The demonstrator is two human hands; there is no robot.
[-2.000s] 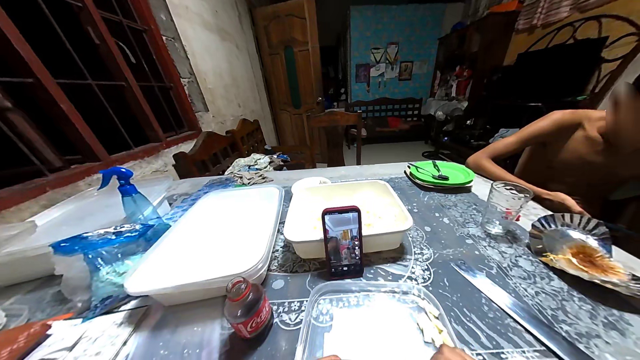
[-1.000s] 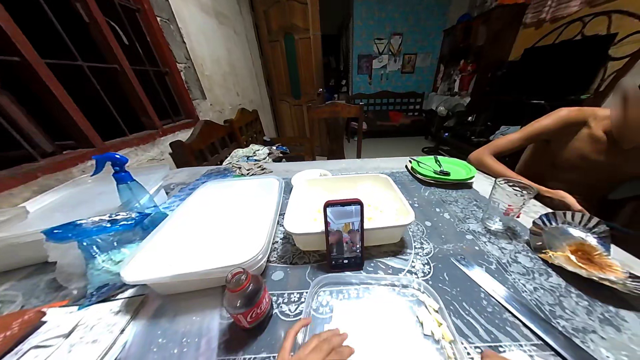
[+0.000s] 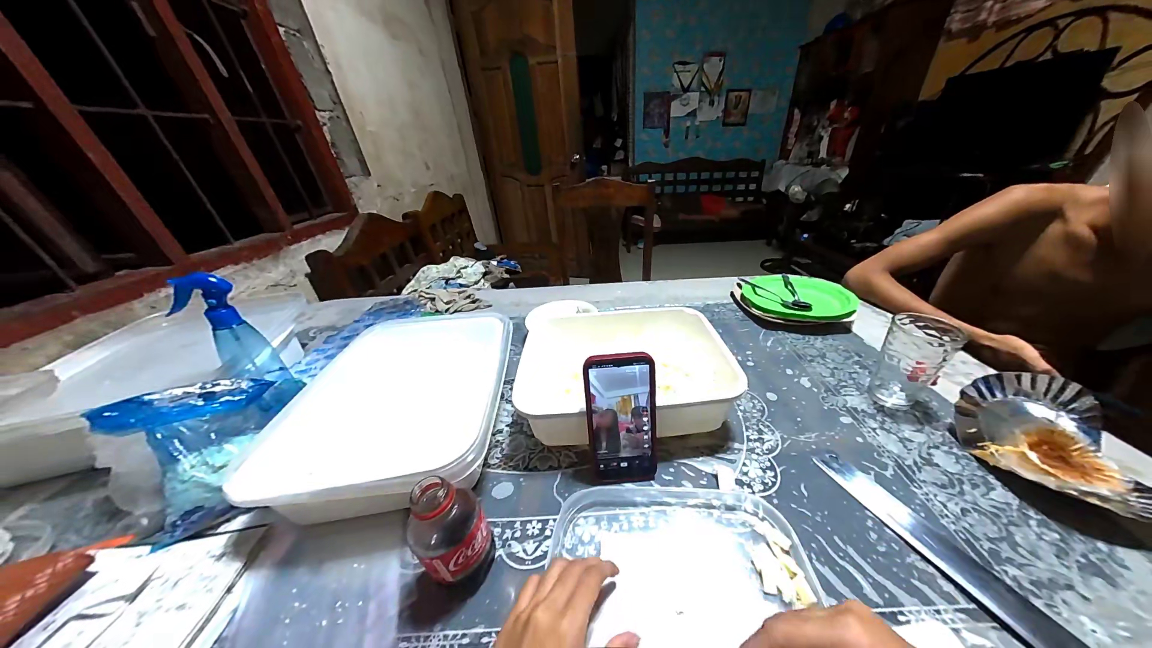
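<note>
My left hand [image 3: 556, 601] rests at the near left edge of a clear plastic container [image 3: 670, 504], fingers slightly apart over a white sheet or board [image 3: 675, 571] in it. My right hand [image 3: 828, 625] is at the container's near right side, cut by the frame's lower edge; its fingers are mostly hidden. Pale strips of food [image 3: 781, 569] lie along the container's right wall. Just behind it a smartphone [image 3: 621, 417] in a red case stands upright against a cream plastic tub [image 3: 630, 342]. A cola bottle [image 3: 450, 533] with dark liquid stands left of the container.
A white lidded box [image 3: 387, 405], a blue spray bottle [image 3: 238, 337] and a blue plastic bag [image 3: 193, 450] are at left. To the right lie a long metal blade or ruler [image 3: 936, 540], a drinking glass [image 3: 913, 360], a foil plate with food remains [image 3: 1030, 405] and green plates [image 3: 810, 301]. A person sits behind.
My left hand has come further into view over the container's near left part. More of my right hand shows at the near right than one second ago.
</note>
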